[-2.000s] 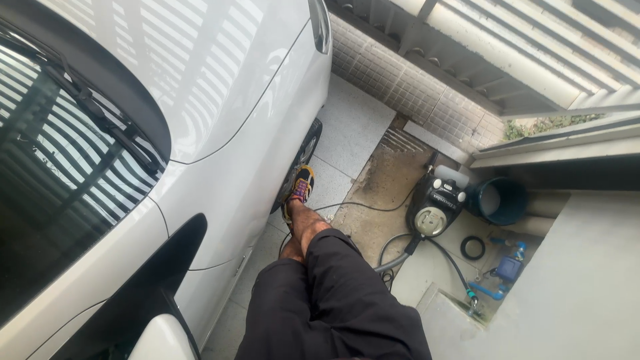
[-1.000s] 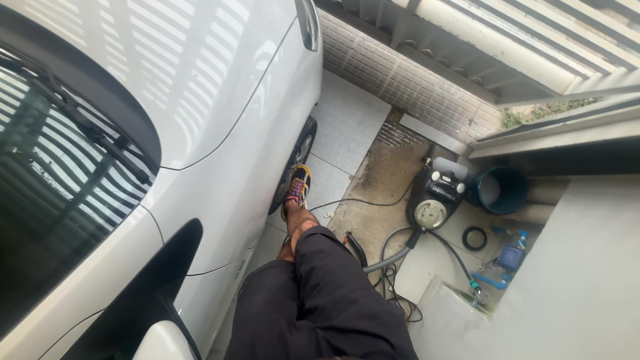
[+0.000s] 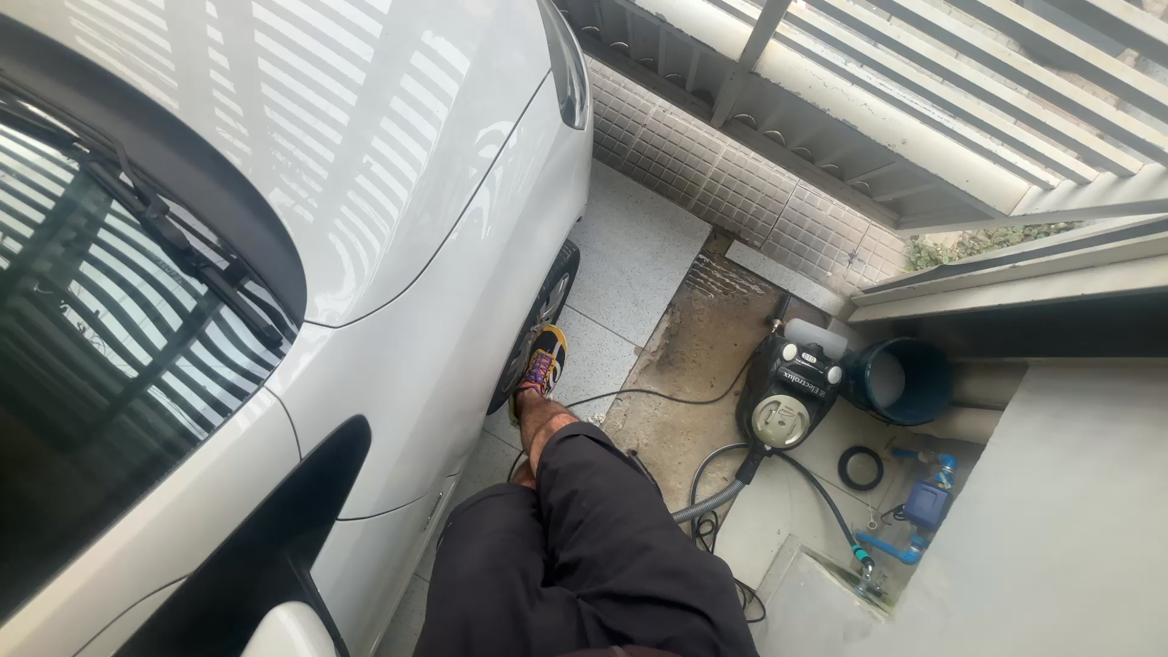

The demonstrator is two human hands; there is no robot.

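Observation:
Neither my left hand nor my right hand shows in the head view, so what they hold or touch is hidden. My legs, in dark shorts (image 3: 593, 547), reach up the middle, and a black, yellow and purple sneaker (image 3: 544, 360) is beside the front wheel (image 3: 556, 285) of a white car (image 3: 438, 246). To the right an Electrolux canister machine (image 3: 792, 383) stands on the floor with a grey corrugated hose (image 3: 710, 504) and a thin black cable (image 3: 675, 396) running from it.
A dark teal bucket (image 3: 931, 383) stands right of the machine. Below it are a black ring (image 3: 860, 468), a blue pump-like device (image 3: 927, 505) with blue pipes, and a green hose (image 3: 826, 497) at a tap. The car's side mirror (image 3: 292, 631) juts in at bottom left. A slatted metal gate (image 3: 849, 119) crosses the top right.

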